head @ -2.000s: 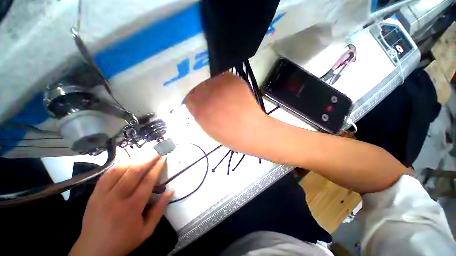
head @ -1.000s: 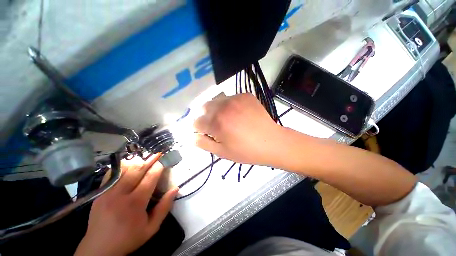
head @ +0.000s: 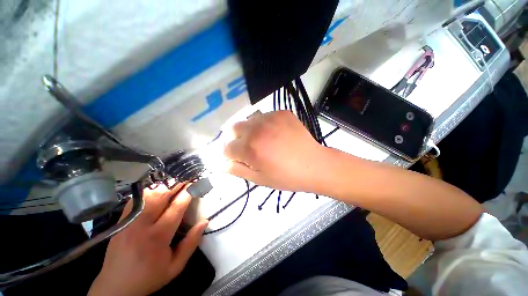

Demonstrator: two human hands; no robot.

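Note:
My left hand [head: 145, 240] lies over the black cloth [head: 194, 269], pressing it down beside the lit needle area of the sewing machine [head: 156, 113]; its fingertips are close to the presser foot. A thin black cord [head: 237, 201] runs and loops out from beside its thumb. My right hand [head: 272, 147] is curled right of the needle area, in strong glare. A small grey metal tip sticks out beyond its knuckles; its grip is hidden. More black cords [head: 298, 107] hang behind the right wrist, their ends showing below the forearm.
A wide black strip [head: 278, 46] hangs over the machine arm. A phone [head: 373, 113] with a white cable and a pink-handled tool [head: 418, 70] lie to the right. A display panel [head: 479, 39] is at the upper right. A ruler strip [head: 289, 240] follows the table edge.
My right hand has moved down from the machine arm to beside the needle area and its fingers have curled. My left hand has stayed about the same on the cloth.

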